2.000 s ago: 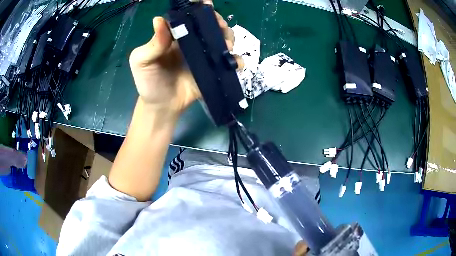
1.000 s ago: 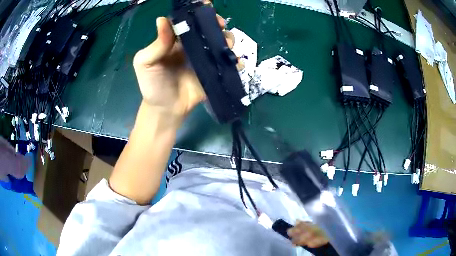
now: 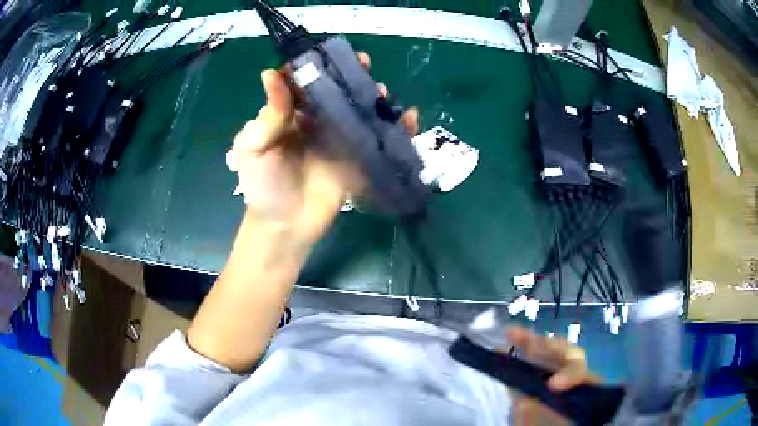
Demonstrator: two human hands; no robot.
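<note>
My left hand [image 3: 287, 166] is shut on a black controller box [image 3: 357, 125], held tilted above the bench, its upper end to the left. Leads come out of both ends; the lower ones are blurred. My right hand [image 3: 553, 362], at the bottom right, is shut on the black handle of the sealant gun [image 3: 657, 341]. The gun's cartridge points up and is blurred, well to the right of the box. Its nozzle cannot be made out. A crumpled white rag [image 3: 449, 158] with black stains lies behind the box, partly hidden.
Several dark boxes [image 3: 563, 150] lie at the right of the green bench [image 3: 199, 166], leads over the front edge. Piled boxes [image 3: 108, 133] are at the left. Cardboard [image 3: 723, 216] lies far right. An open carton [image 3: 116, 333] stands below left.
The gun has moved away from the box's lower end, to the right, and now points upward. The held box has shifted slightly down and right. The right hand has come into view.
</note>
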